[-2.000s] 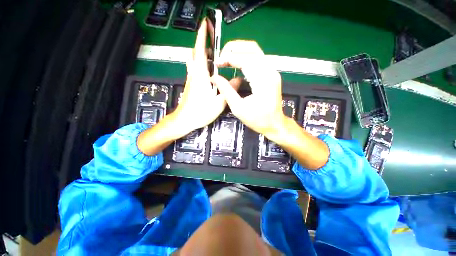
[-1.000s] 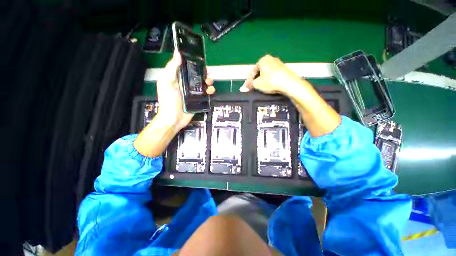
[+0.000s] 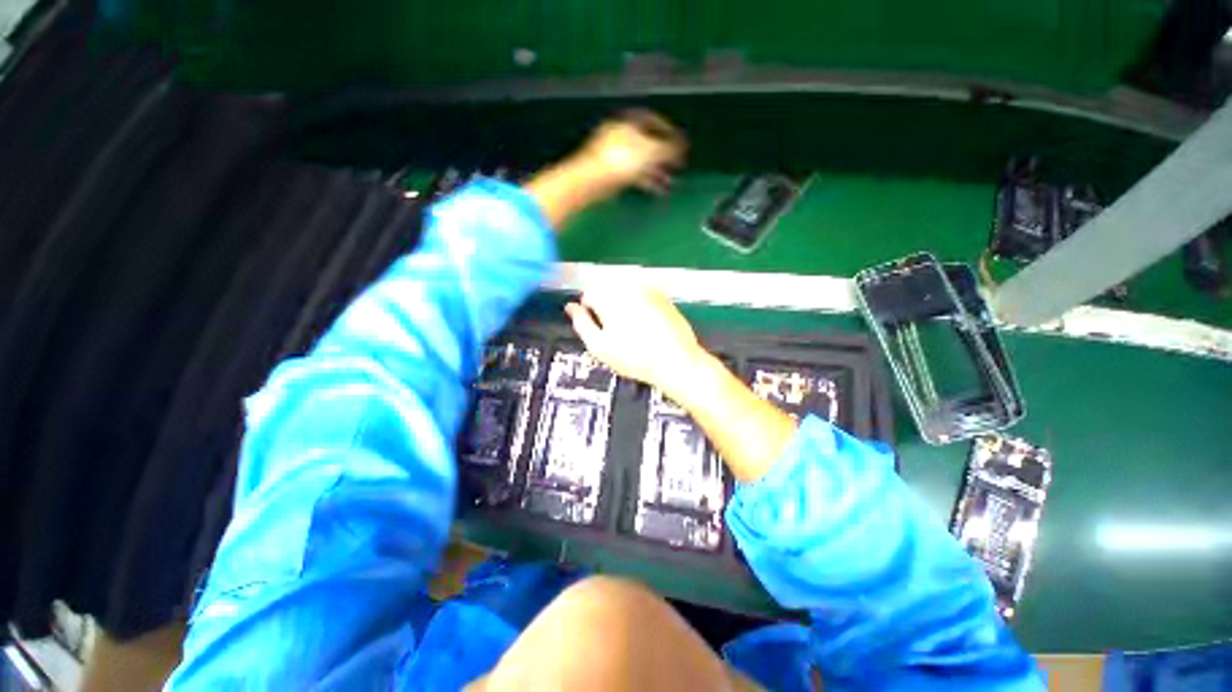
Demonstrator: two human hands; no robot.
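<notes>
My left hand point(image 3: 642, 149) is stretched over the conveyor beyond the white rail, blurred; whether it holds anything cannot be told. My right hand point(image 3: 632, 331) is over the back edge of the black foam tray point(image 3: 615, 521), palm down, its fingertips partly hidden. Open phone units with batteries and boards lie in the tray pockets, including one left of centre point(image 3: 572, 439) and one right of centre point(image 3: 680, 473). My right forearm covers part of the tray. One phone unit point(image 3: 757, 211) lies tilted on the conveyor, right of my left hand.
Clear frames point(image 3: 946, 354) lie right of the tray, against the white rail point(image 3: 770, 289). A loose open unit point(image 3: 1001, 521) lies in front of them. Stacked black foam trays point(image 3: 176, 352) stand at left. A grey post point(image 3: 1128, 223) crosses the right side. More units point(image 3: 1034, 216) lie beyond it.
My left hand has moved from above the tray to over the conveyor; the unit it held is no longer seen in it. My right hand has moved slightly left. The view has shifted.
</notes>
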